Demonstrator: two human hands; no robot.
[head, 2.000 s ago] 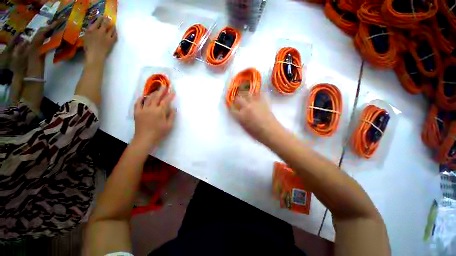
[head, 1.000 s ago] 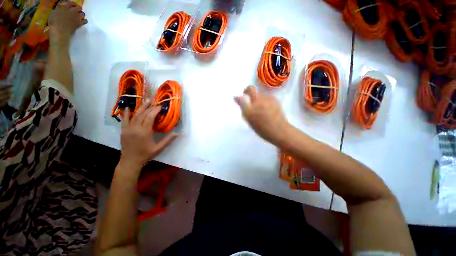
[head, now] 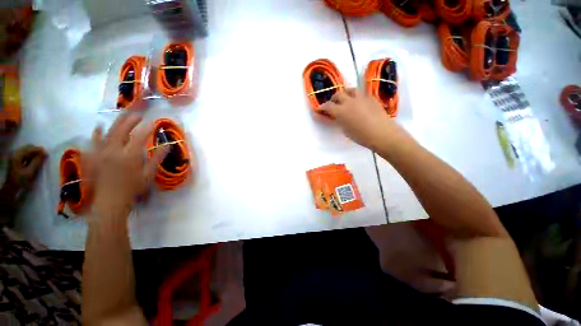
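Observation:
Orange cable coils with black connectors and pale ties lie in clear blister trays. My right hand [head: 360, 116] has its fingertips on the lower edge of a cable coil [head: 323, 84] right of centre; another coil [head: 383, 87] lies just beyond the hand. My left hand [head: 120, 159] is blurred, fingers spread, between a coil at far left [head: 73, 181] and a coil nearer the centre [head: 169, 154]. What lies under its palm is hidden. Two more trayed coils [head: 131, 83] [head: 175, 69] lie behind it. A small fan of orange insert cards [head: 335, 188] lies near the front edge.
The white table [head: 245, 127] has a dark seam right of centre. A grey stack of nested trays [head: 180, 16] stands at the back. Piled coils [head: 494, 48], a label sheet [head: 525, 127] and a yellow-green stick [head: 505, 145] are at right. A neighbour's hand [head: 27, 167] is at far left.
The view has shifted right. One trayed coil from the right-hand row now lies beside the left group. My right hand has moved onto another coil. My left hand is spread and blurred.

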